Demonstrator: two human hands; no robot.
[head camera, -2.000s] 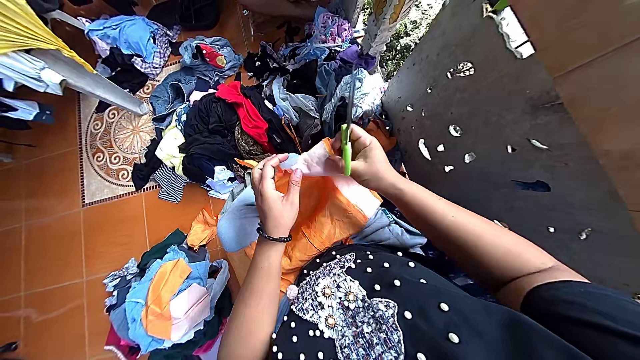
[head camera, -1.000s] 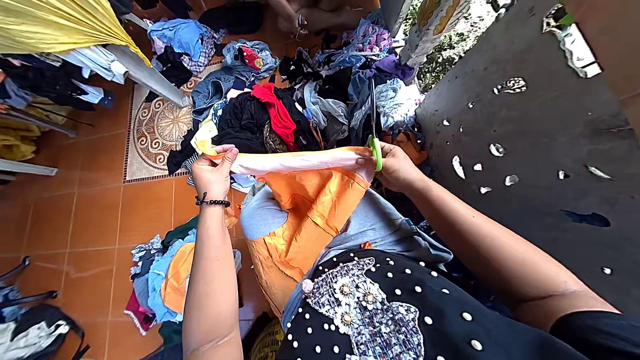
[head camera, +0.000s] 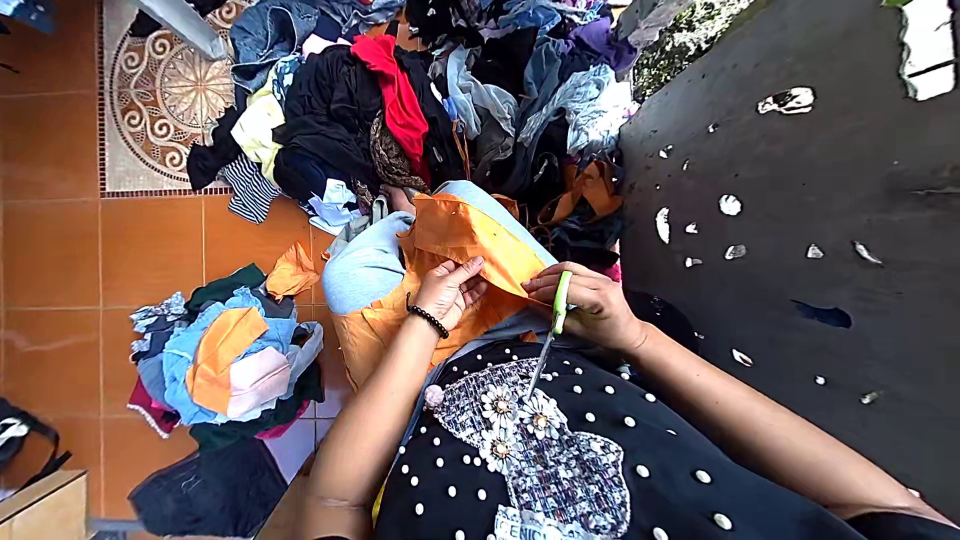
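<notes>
Orange fabric (head camera: 480, 240) lies across my lap, over light blue-grey trousers (head camera: 367, 262). My left hand (head camera: 448, 292), with a dark beaded bracelet on the wrist, pinches the fabric between thumb and fingers. To its right, my right hand (head camera: 589, 304) grips the fabric's edge with its fingertips and also holds green-handled scissors (head camera: 561, 300). The scissors' blades point down toward my black top with white dots and cloth flowers. The fingers partly hide the handles.
A large heap of mixed clothes (head camera: 337, 105) lies ahead on the orange tiled floor (head camera: 150, 247), by a patterned tile inset (head camera: 169, 97). A smaller cloth pile (head camera: 240, 360) is at the left. A dark panel with holes (head camera: 787, 195) stands at the right. A cardboard box edge (head camera: 45, 495) shows lower left.
My left hand has moved right, closer to my right hand. The pale-edged band, stretched between both hands a second ago, is no longer held taut. The scissors' blades have swung from pointing up to pointing down.
</notes>
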